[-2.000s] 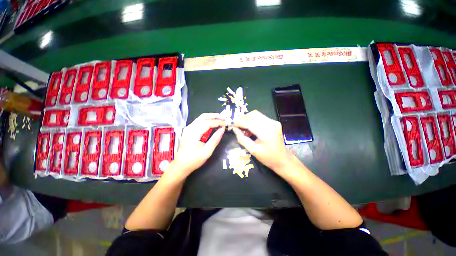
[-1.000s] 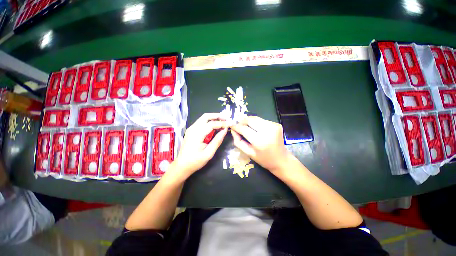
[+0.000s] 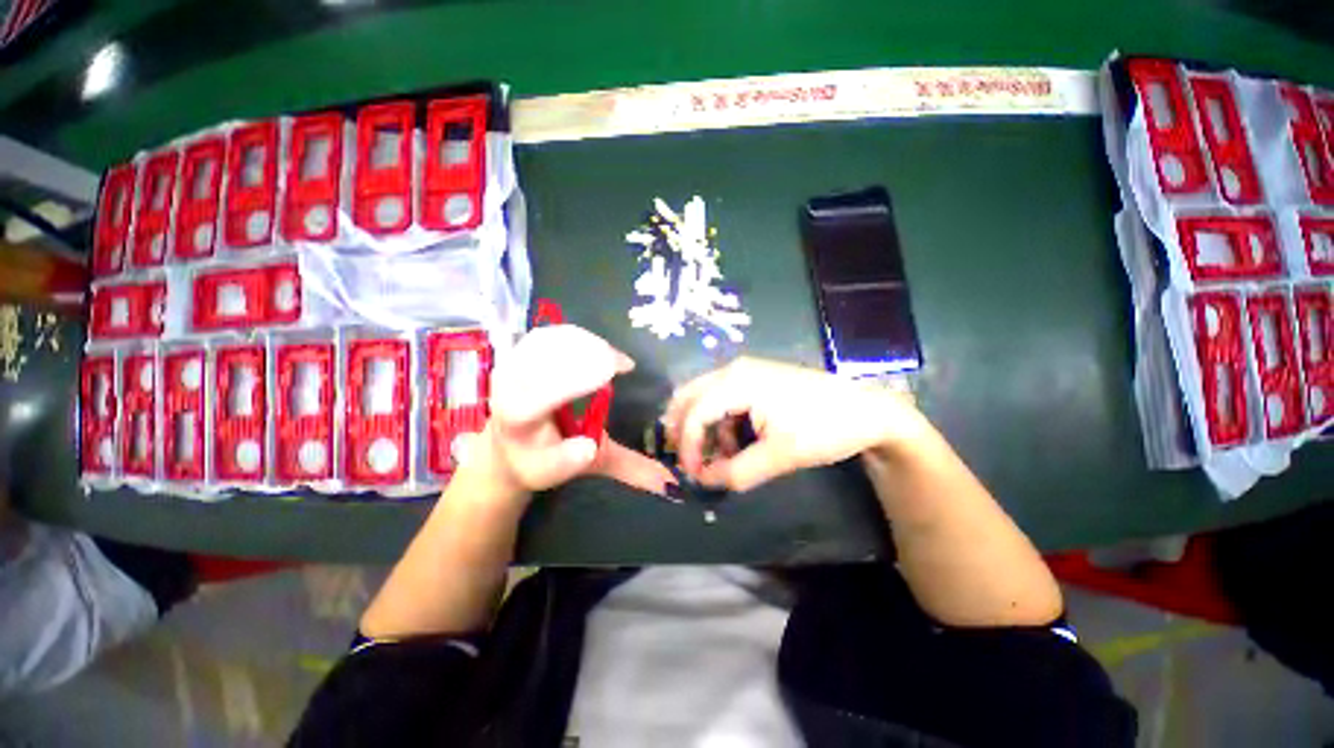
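Observation:
My left hand (image 3: 553,412) holds a red plastic housing (image 3: 588,415), partly hidden by the fingers, with its end showing above the hand. My right hand (image 3: 775,427) is to its right, fingers curled down over the near pile; whether it pinches a part cannot be made out. A pile of small white parts (image 3: 688,285) lies on the dark green bench beyond the hands. The nearer pile is mostly hidden by my right hand, with one small pale piece (image 3: 711,514) showing below it.
A black smartphone (image 3: 860,281) lies right of the white pile. A lined tray of red housings (image 3: 383,300) stands at left, another (image 3: 1222,249) at right. A white printed strip (image 3: 644,110) crosses the bench's far side. Another person's sleeve (image 3: 73,607) shows at lower left.
My hands have moved apart and towards me; the right now covers the near pile. The red housing shows more in my left hand. The whole view has shifted slightly.

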